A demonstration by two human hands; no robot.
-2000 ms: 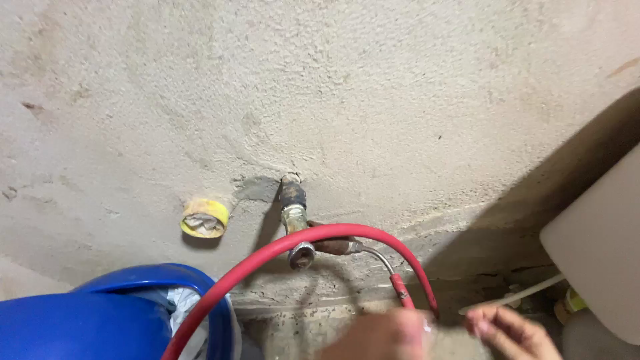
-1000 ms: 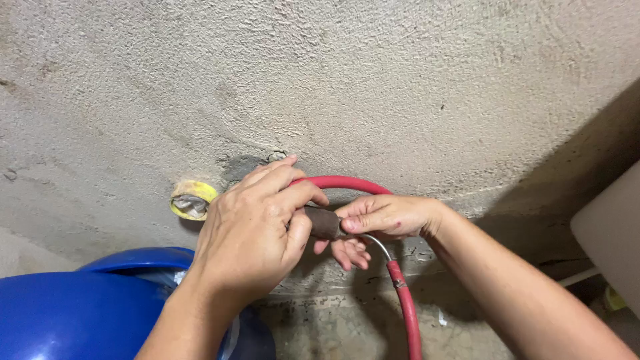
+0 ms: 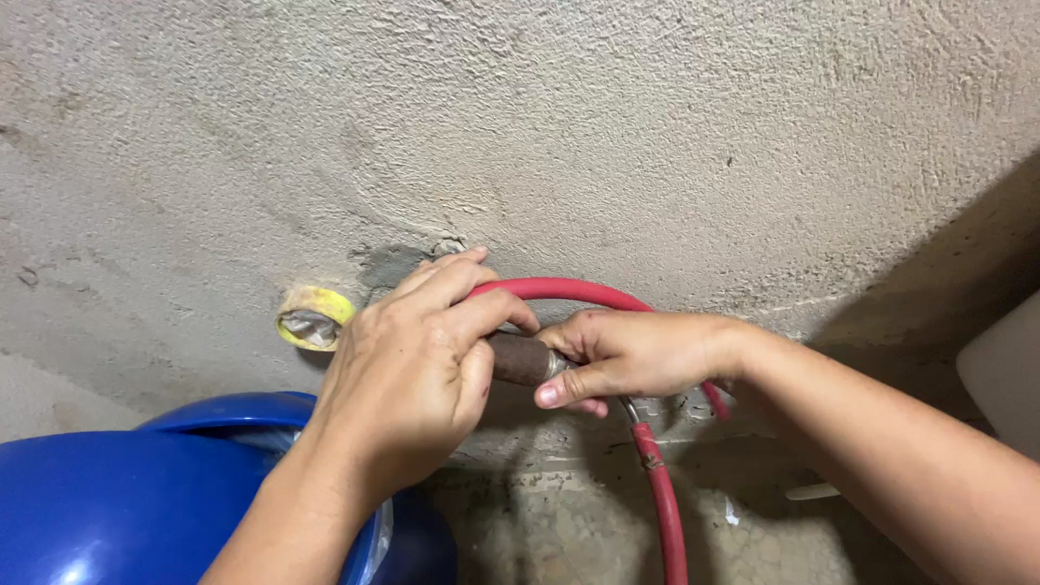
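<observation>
My left hand (image 3: pixel 414 349) covers the wall tap, its fingers bent over the near end of a dark brown sleeve (image 3: pixel 520 359) on the pipe fitting; its exact hold is hidden. With thumb and fingers, my right hand (image 3: pixel 605 361) grips the silvery band (image 3: pixel 557 366) at the sleeve's right end. A thin bent metal tube (image 3: pixel 630 409) comes out below my right hand and runs into a red hose (image 3: pixel 666 504). Another stretch of red hose (image 3: pixel 569 288) arches behind both hands against the rough plaster wall.
A yellow pipe end (image 3: pixel 317 317) stuffed with plastic juts from the wall (image 3: pixel 650 162) at left. A blue plastic container (image 3: pixel 122 504) with a lining bag fills the lower left. A pale object (image 3: pixel 1007 374) stands at the right edge, above the concrete floor (image 3: pixel 552 528).
Two seconds ago the hands were at the lower right, off the fitting. Both came up and left onto it; since one second ago, the right hand has moved onto the sleeve's silvery end.
</observation>
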